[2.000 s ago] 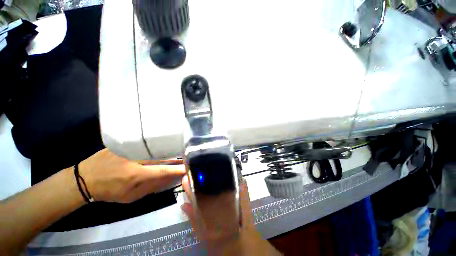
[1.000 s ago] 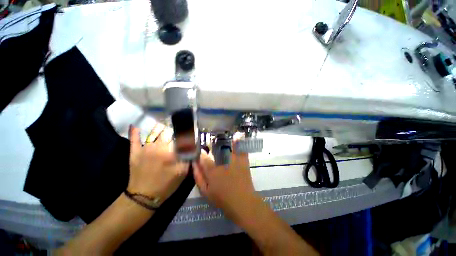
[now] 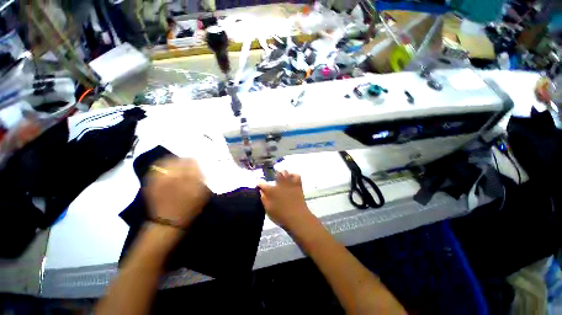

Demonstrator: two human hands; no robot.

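Observation:
A black garment panel [image 3: 225, 237] lies on the white table left of the needle and hangs over the front edge. A pale area, perhaps a white piece [image 3: 212, 163], borders its upper edge; it is hard to tell from the table. My left hand [image 3: 175, 191] is blurred over the panel's left part; its grip is unclear. My right hand [image 3: 283, 198] has its fingers curled and pinches the panel's upper right corner, just below the presser foot [image 3: 268, 171]. The white sewing machine [image 3: 314, 138] shows "JACK" lettering.
Black-handled scissors [image 3: 363, 187] lie right of my right hand. Dark fabric scraps [image 3: 459, 178] lie at the table's right end. A black pile with white pieces [image 3: 92, 151] lies at left. A measuring scale [image 3: 345, 223] runs along the grey front edge. Clutter fills the background.
The view has tilted up, showing the machine's front and the background. Both hands were together at the needle; my left hand is now further left over the panel, apart from my right.

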